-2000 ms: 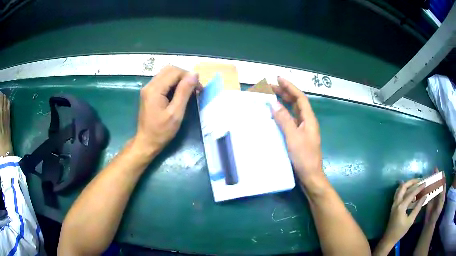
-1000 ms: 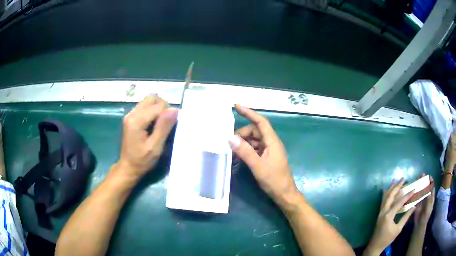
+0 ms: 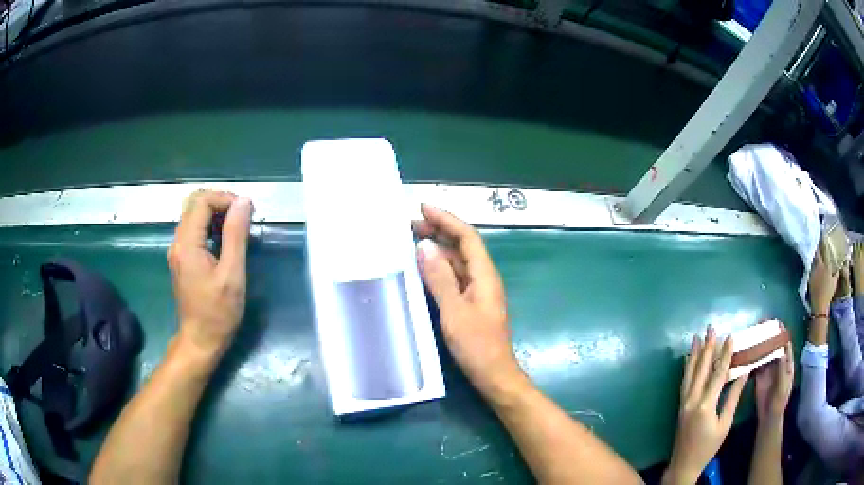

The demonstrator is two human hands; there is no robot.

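Observation:
The white product box lies on the green bench top in front of me, its far end reaching over the white rail. A grey product picture shows on its near half. A white flap extends at its far end. My left hand is left of the box, not touching it, thumb and fingers slightly apart and empty. My right hand is at the right side of the box, fingers curled and apart; whether the fingertips touch the box edge is unclear.
A black strap mount lies at left. A white rail crosses behind, with a slanting post at right. A person's hands hold a cream and brown part. A crumpled white bag and more hands are far right.
The box has turned, its grey picture now facing up, and the brown flaps no longer show. My left hand has moved away from the box. The view has shifted right.

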